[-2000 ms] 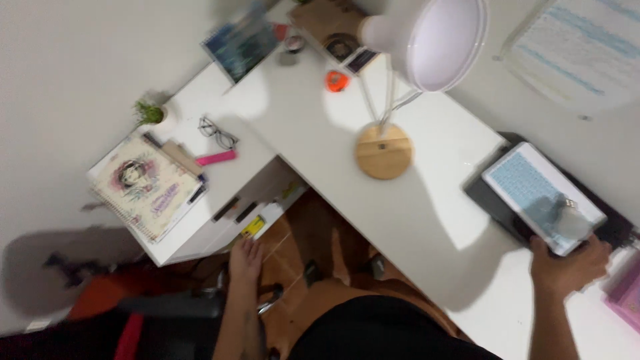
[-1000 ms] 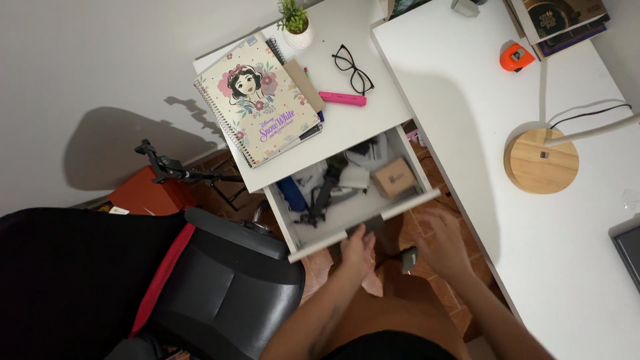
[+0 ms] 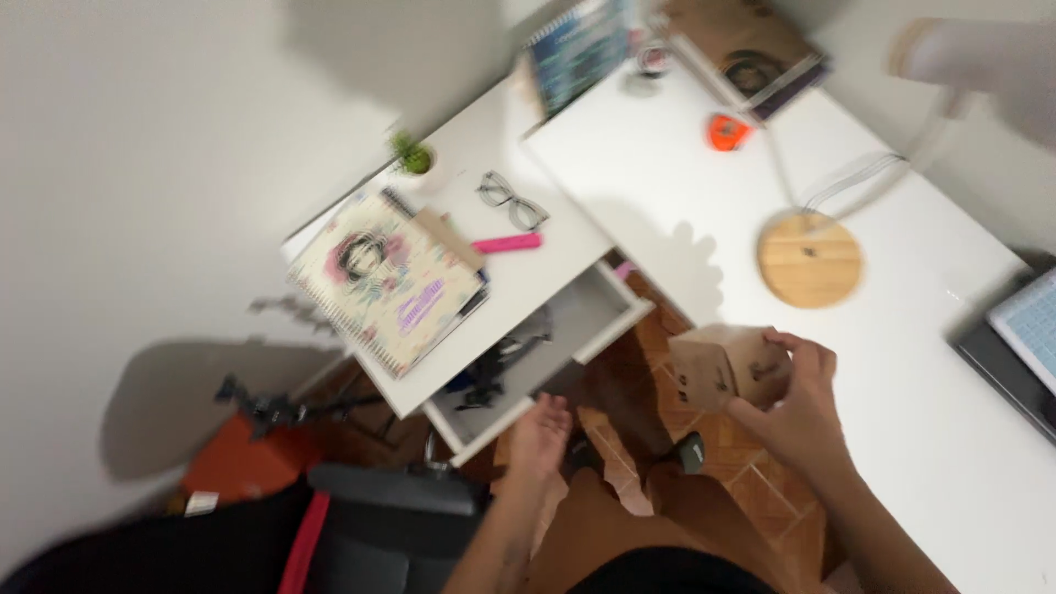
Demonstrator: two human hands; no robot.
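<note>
My right hand (image 3: 796,396) grips a small brown cardboard box (image 3: 701,371) between thumb and fingers, above the floor beside the desk's edge. Near the front of the pulled-out white drawer (image 3: 598,330) is my left hand (image 3: 540,433), its fingers slightly curled at the drawer's front edge; blur hides whether they touch it. Dark and blue items (image 3: 487,371) lie inside the drawer. Above it, on the white cabinet top, rest a spiral notebook with a drawn figure (image 3: 388,280), a pink stick-like object (image 3: 507,243), eyeglasses (image 3: 511,200) and a small potted plant (image 3: 417,161).
The white desk (image 3: 916,396) holds a lamp's round wooden base (image 3: 810,260), an orange object (image 3: 728,132), a box-like stack (image 3: 742,62) and a dark device with a light blue keyboard (image 3: 1027,330). A black chair (image 3: 388,528) with red trim stands at lower left, near a black stand (image 3: 272,412).
The cardboard box, in the drawer one second ago, is now in my right hand, out to the right. Two seconds ago that hand was at the keyboard device. The drawer shows less of its inside now.
</note>
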